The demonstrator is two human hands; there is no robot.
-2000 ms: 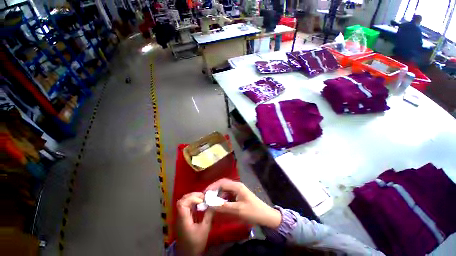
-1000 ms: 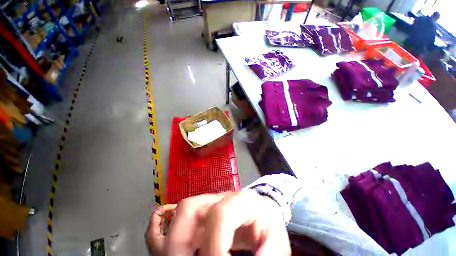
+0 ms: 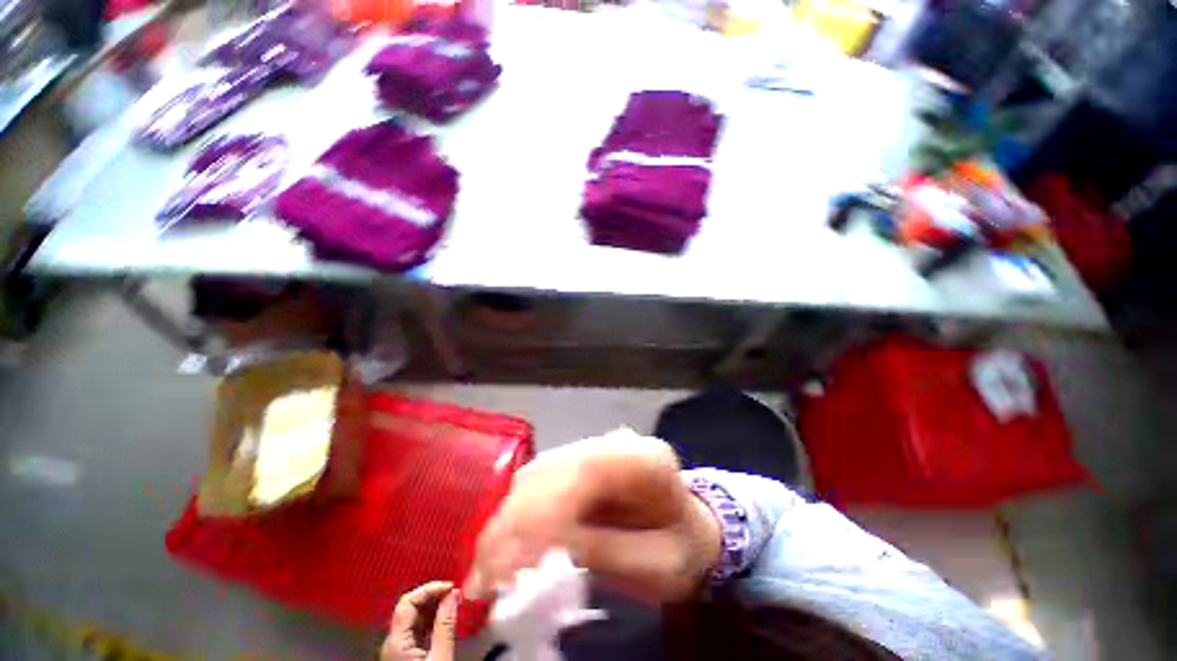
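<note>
My right hand point(image 3: 600, 517) is blurred in the lower middle. A crumpled white tissue point(image 3: 542, 610) is at its fingertips and looks gripped there. My left hand point(image 3: 421, 622) shows only in part at the bottom edge, left of the tissue. Its fingers are curled, and whatever its palm holds is hidden. On the pale table point(image 3: 800, 194) beyond lie folded maroon garments point(image 3: 652, 174), each with a pale band, and another maroon garment point(image 3: 374, 200) to the left. Shiny bagged garments point(image 3: 226, 181) lie at the left end.
An open cardboard box point(image 3: 291, 433) sits on a red crate point(image 3: 426, 478) at the lower left. A black round bin point(image 3: 733, 433) stands under the table's front edge. Another red crate or container point(image 3: 936, 433) is on the right. Small mixed items point(image 3: 955, 213) lie at the table's right end.
My view has swung right to face the table's long side, so the garments and crate appear farther left. The white tissue shows again below my right hand. My left hand is lower in view.
</note>
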